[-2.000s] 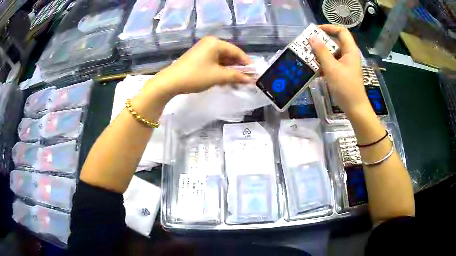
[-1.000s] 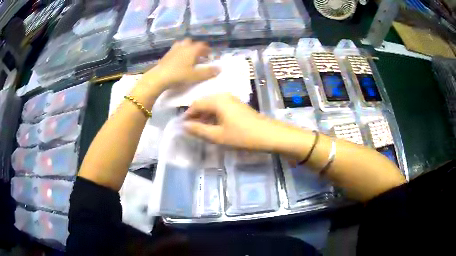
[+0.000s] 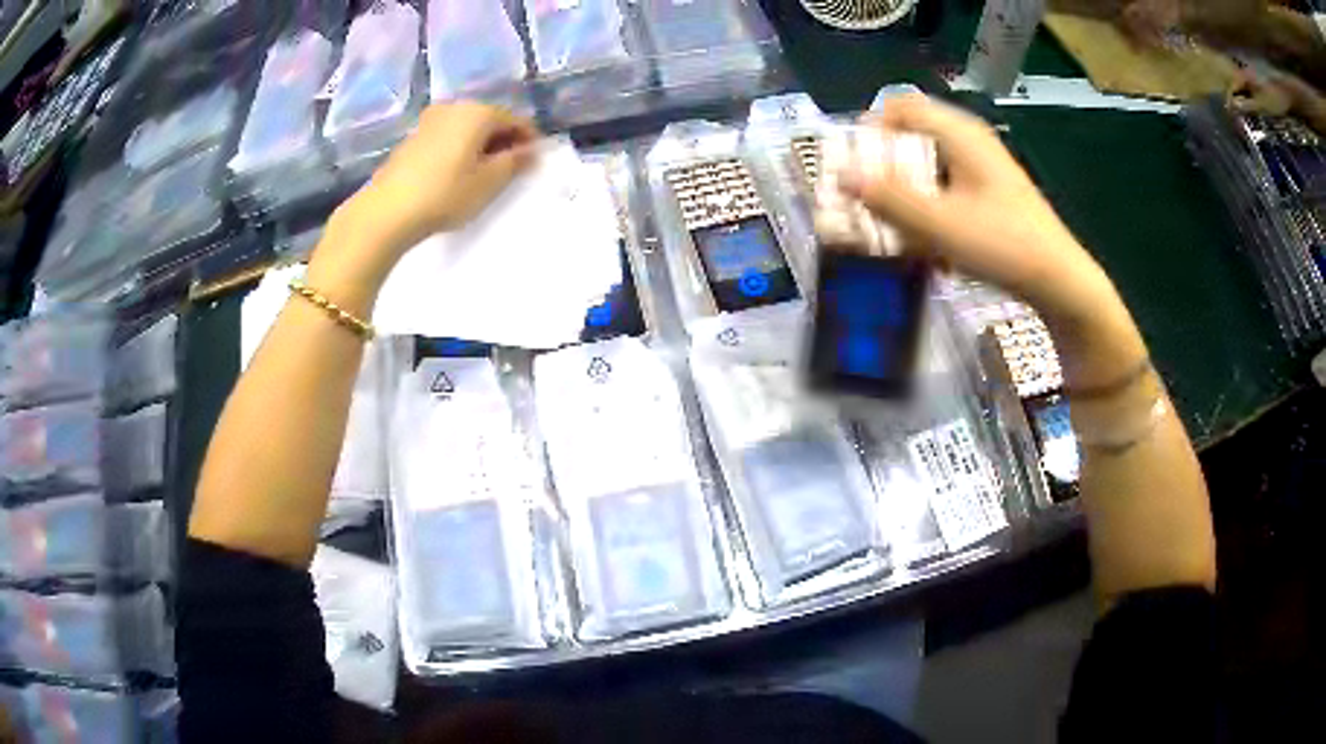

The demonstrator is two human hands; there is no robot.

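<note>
My left hand [image 3: 444, 167] holds white plastic sleeves [image 3: 509, 269] by their upper edge, over the left back part of the clear blister tray [image 3: 560, 647]. My right hand [image 3: 967, 196] grips a keypad phone [image 3: 868, 323] by its gold keypad end, screen end pointing down and blurred, above the tray's right part. Bagged phones [image 3: 634, 494] lie in several front pockets. An unbagged phone [image 3: 727, 225] lies in the back row, and another [image 3: 1035, 385] at the right. A pocket under my right hand shows a printed label [image 3: 953, 472].
Stacked trays of bagged phones [image 3: 473, 58] stand at the back, with more at the left [image 3: 58, 509]. A separate small pile of bags [image 3: 354, 625] lies left of the tray. A fan [image 3: 858, 12], a metal post [image 3: 1003, 44] and brown cardboard [image 3: 1120, 58] are at the back right. Another person's hand [image 3: 1287, 87] shows at the far right.
My right hand has left the front left pocket, where a bagged phone now lies, and holds an unbagged phone at the right. My left hand still holds sleeves. The view has shifted right.
</note>
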